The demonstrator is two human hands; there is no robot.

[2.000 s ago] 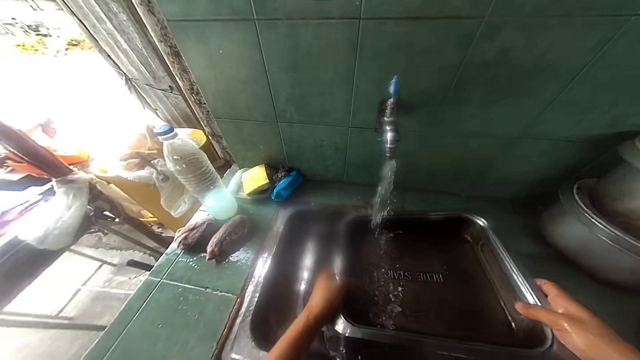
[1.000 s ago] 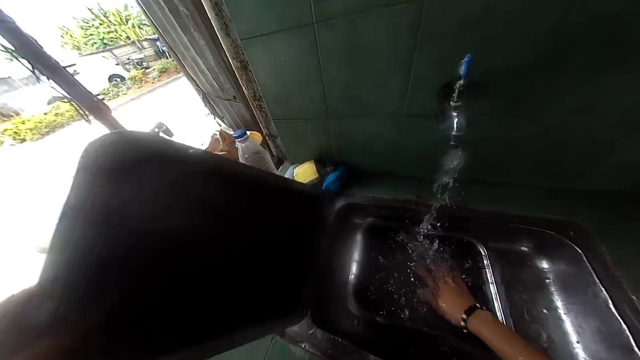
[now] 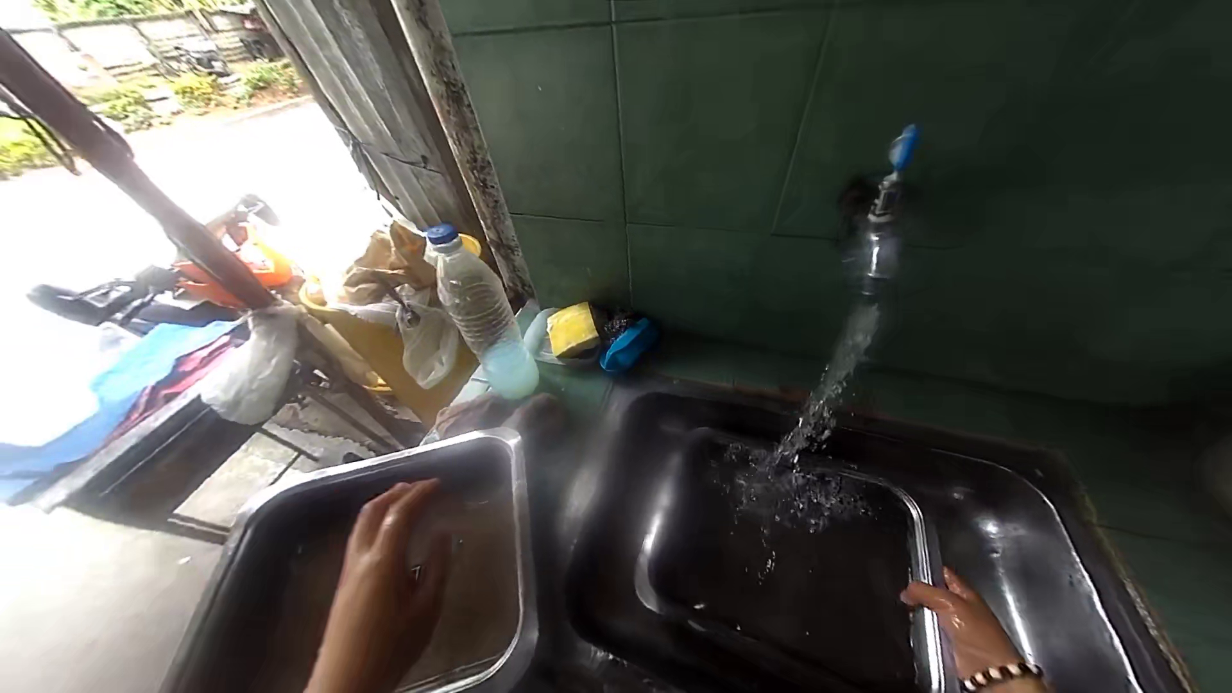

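Observation:
Water runs from a blue-handled tap into a rectangular metal tray lying in the stainless steel sink. My right hand, with a beaded bracelet at the wrist, grips the right rim of that tray, thumb on the near side of the edge. A second metal tray stands at the left, partly over the counter. Over its inside is my left hand, fingers loosely spread and gripping nothing; whether it touches the tray's bottom cannot be told.
Behind the left tray stand a plastic bottle with a blue cap, a yellow sponge and a blue item. A green tiled wall rises behind the sink. Farther left are a yellow bin and a table with cloths.
The large dark tray raised at the left one second ago is now lower, its inside facing up. My right hand has moved from under the water to the other tray's right rim.

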